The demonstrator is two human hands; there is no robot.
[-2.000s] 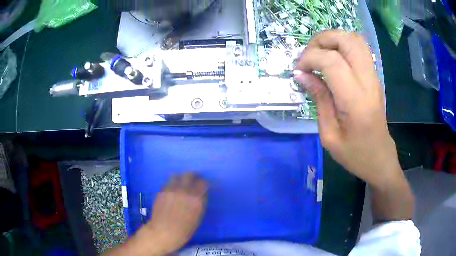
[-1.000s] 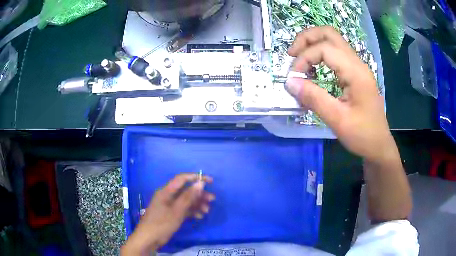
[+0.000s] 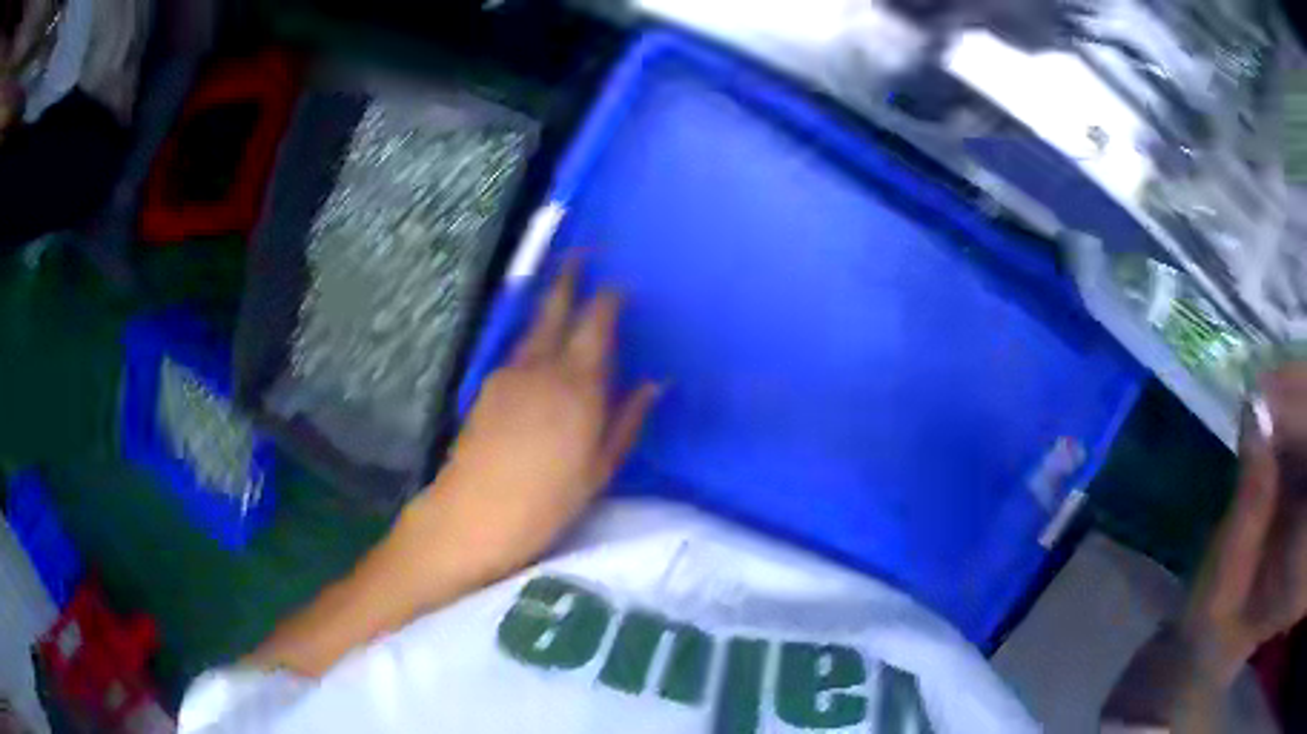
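Note:
The blue tray lies tilted in view in front of my body, with pale labels on its ends. My left hand is over the tray's left end, fingers spread, with no part visible in it. My right hand is at the right edge, blurred and cut off; a small pale spot shows at its fingertips, too blurred to name. The metal fixture is blurred at the upper right. The clear tub with green-white parts shows beside it, partly cut off.
The grey tote full of small parts stands left of the tray. A second blue tray holding parts is on the green floor. A red stool-like object is at the upper left, and another red object at the lower left.
The view has swung left and down, so the fixture has shifted to the upper right. My left hand has opened at the tray's left end, and the small part it pinched is no longer seen.

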